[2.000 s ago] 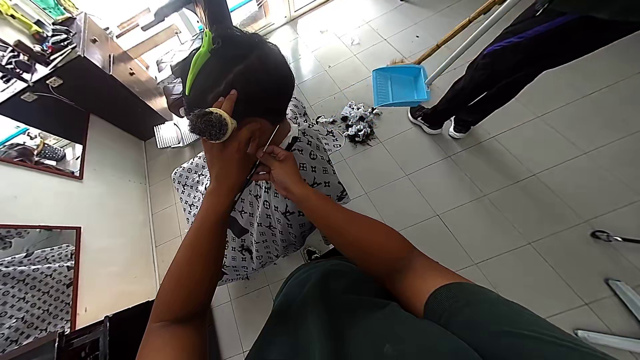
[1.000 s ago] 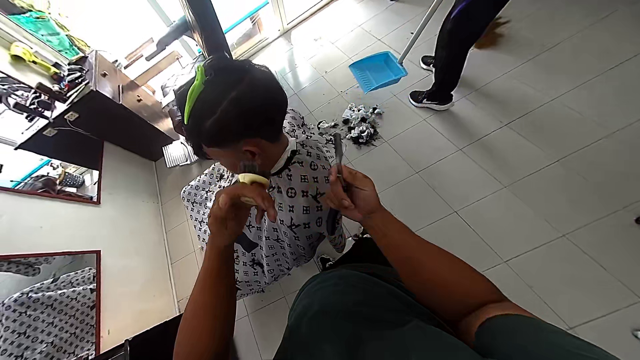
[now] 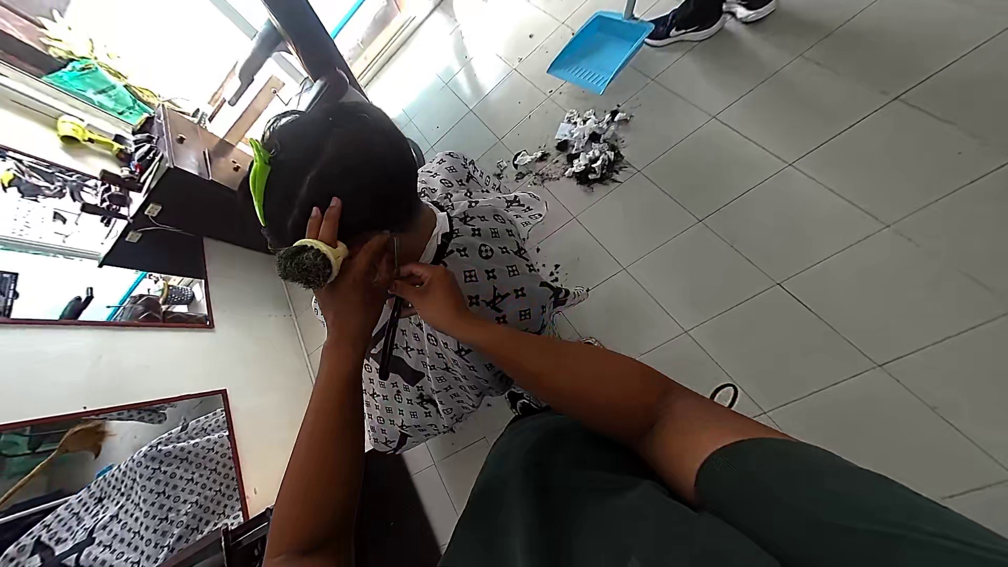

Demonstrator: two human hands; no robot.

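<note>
A seated person's head (image 3: 346,157) with dark hair is turned away from me, a green hair clip (image 3: 258,181) in the hair. My left hand (image 3: 350,276) rests against the head near the ear and neck; a brush (image 3: 305,266) with a pale ring-shaped handle sits at its fingers. My right hand (image 3: 431,295) holds a straight razor (image 3: 391,331), its blade end up by the neck and its dark handle hanging down. Both hands nearly touch. A white patterned cape (image 3: 480,268) covers the person's shoulders and body.
Cut hair and crumpled white paper (image 3: 591,146) lie on the tiled floor near a blue dustpan (image 3: 602,51). Beyond stands another person, shoes (image 3: 685,24) visible. Mirrors (image 3: 126,472) and a dark cabinet (image 3: 189,205) line the left wall.
One second ago my hands were apart, the razor upright in my right hand. Now both are together at the neck, with my left hand on the head.
</note>
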